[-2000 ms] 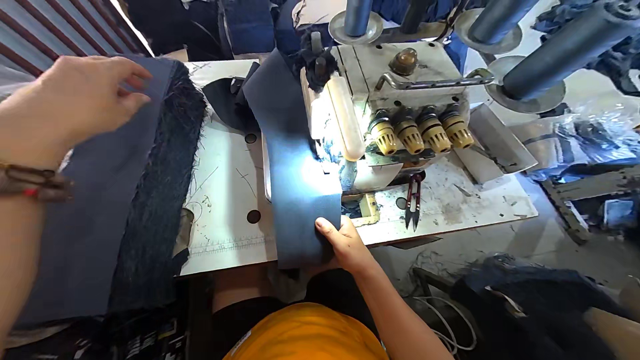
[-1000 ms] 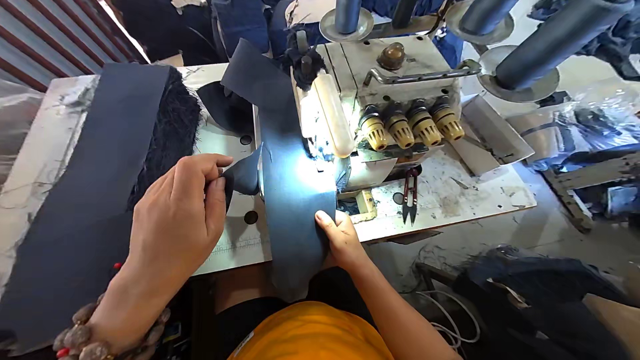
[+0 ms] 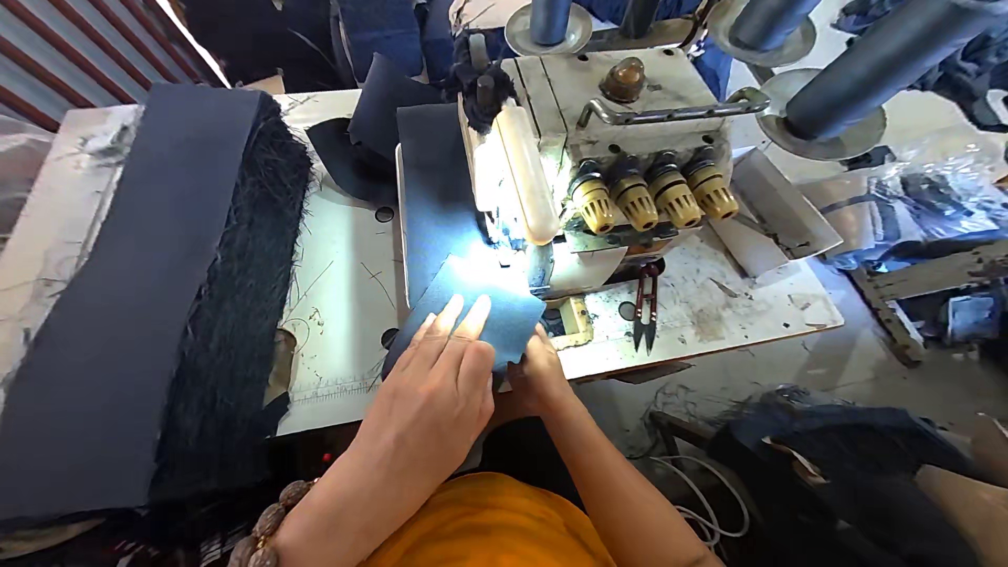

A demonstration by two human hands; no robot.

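An overlock sewing machine [image 3: 551, 150] stands on the white table, its lamp lighting the needle area. A dark blue fabric strip [image 3: 435, 189] runs along its left side, and a smaller fabric piece [image 3: 504, 315] lies over the strip's near end by the presser foot. Flat on this piece rests my left hand [image 3: 445, 362], fingers extended toward the needle area. My right hand [image 3: 539, 366] pinches the piece's near right edge, its fingertips partly hidden under the cloth. Another dark fabric piece [image 3: 354, 161] lies folded behind the strip.
A tall stack of cut denim pieces [image 3: 134, 315] with frayed edges covers the table's left. Red-handled thread snips [image 3: 646, 307] lie right of the machine, near an open cardboard box [image 3: 780, 213]. Thread cones [image 3: 866, 79] stand above. Dark cloth [image 3: 843, 472] is heaped at the lower right.
My left hand has come from the stack at the left to the cloth at the needle area, bringing a small fabric piece. The long strip has shifted away from me. My right hand stays near the cloth's edge.
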